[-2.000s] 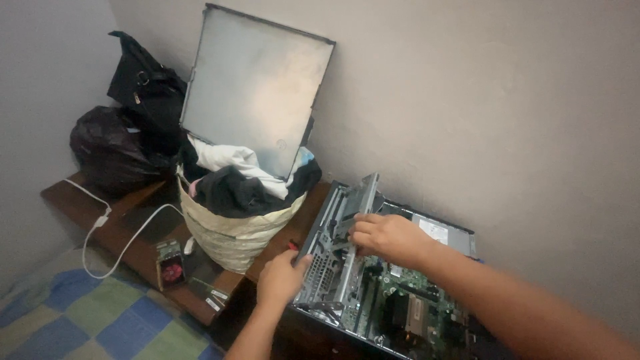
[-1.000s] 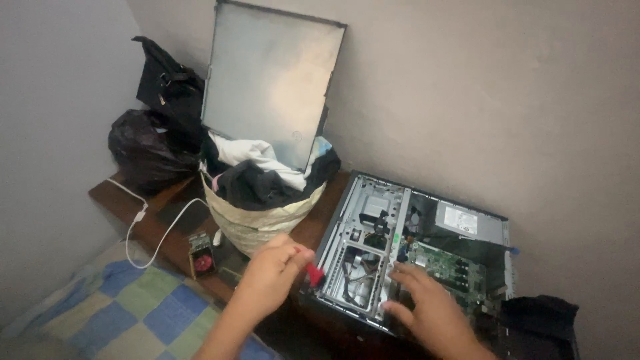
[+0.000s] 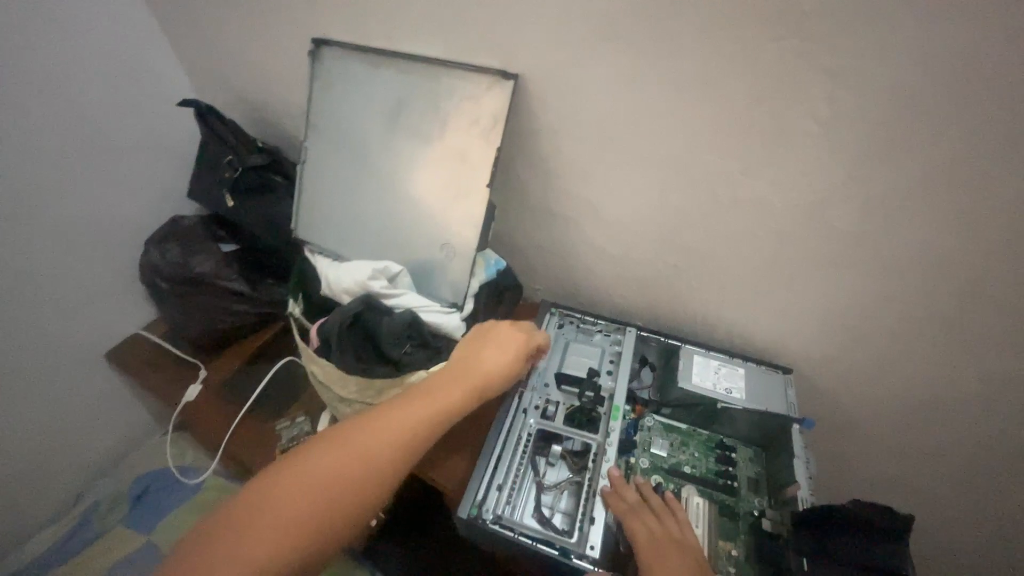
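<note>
A desktop computer case lies on its side with its interior exposed. My left hand is at the far left corner of the case, fingers curled; whether something is in it is hidden. My right hand rests with spread fingers over the near edge of the metal crossbar, beside the green motherboard. The power supply sits at the far right inside the case. Cables show through the open drive-bay frame at the left.
A metal side panel leans on the wall, standing in a woven bag of clothes. Behind are a black bag and a dark plastic bag. A white cable crosses the wooden surface. Dark cloth lies at right.
The metal bracket my right hand held tilted up two seconds ago is no longer raised. My left hand has moved from the near left side, where it held something red, to the far left corner.
</note>
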